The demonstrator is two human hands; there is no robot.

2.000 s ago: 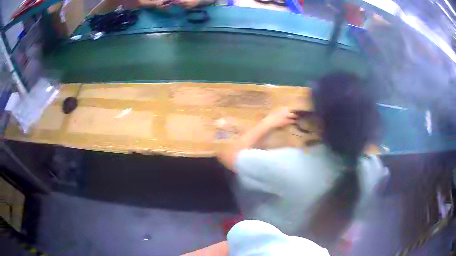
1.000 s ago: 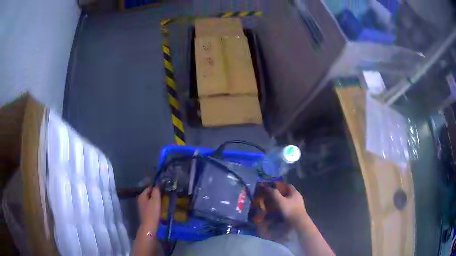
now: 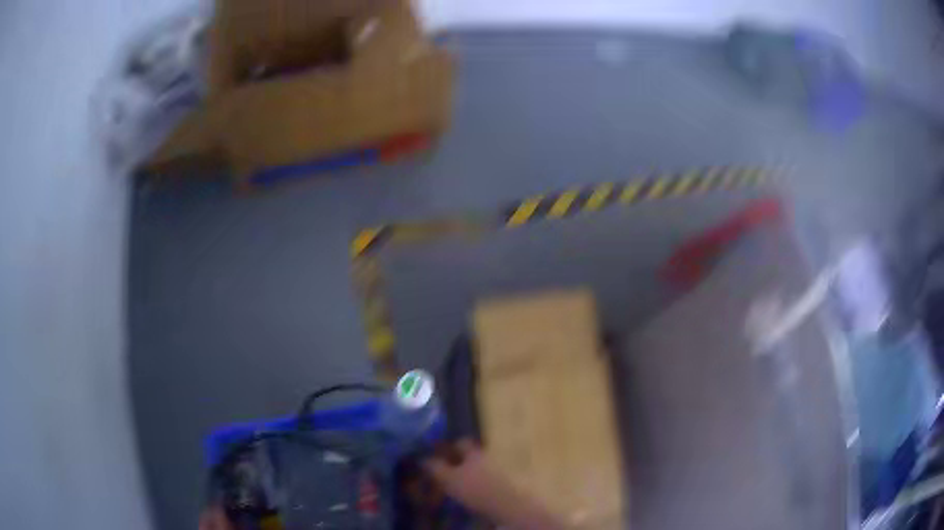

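Note:
The blue plastic tray (image 3: 248, 435) is at the bottom left, cut off by the lower edge and blurred. It holds the grey equipment box (image 3: 321, 478) with a red label, a black cable looped over the far side, and a small yellow part. The clear bottle with a green-white cap (image 3: 415, 389) stands at the tray's right end. My right hand (image 3: 461, 476) grips the tray's right end beside the bottle. My left hand (image 3: 215, 518) shows only as a small blurred part at the tray's left side; its fingers are cut off.
A long closed cardboard carton (image 3: 549, 404) lies on the floor just right of the tray. Yellow-black tape (image 3: 621, 194) crosses the floor ahead. An open carton (image 3: 331, 114) stands at the far left by a pale wall. A red object (image 3: 725, 243) is at the right, beside a grey surface.
The view has tilted up and swung, showing the open carton and more floor. The tray now sits lower and further left in view, still held. The floor carton appears lower and to the right.

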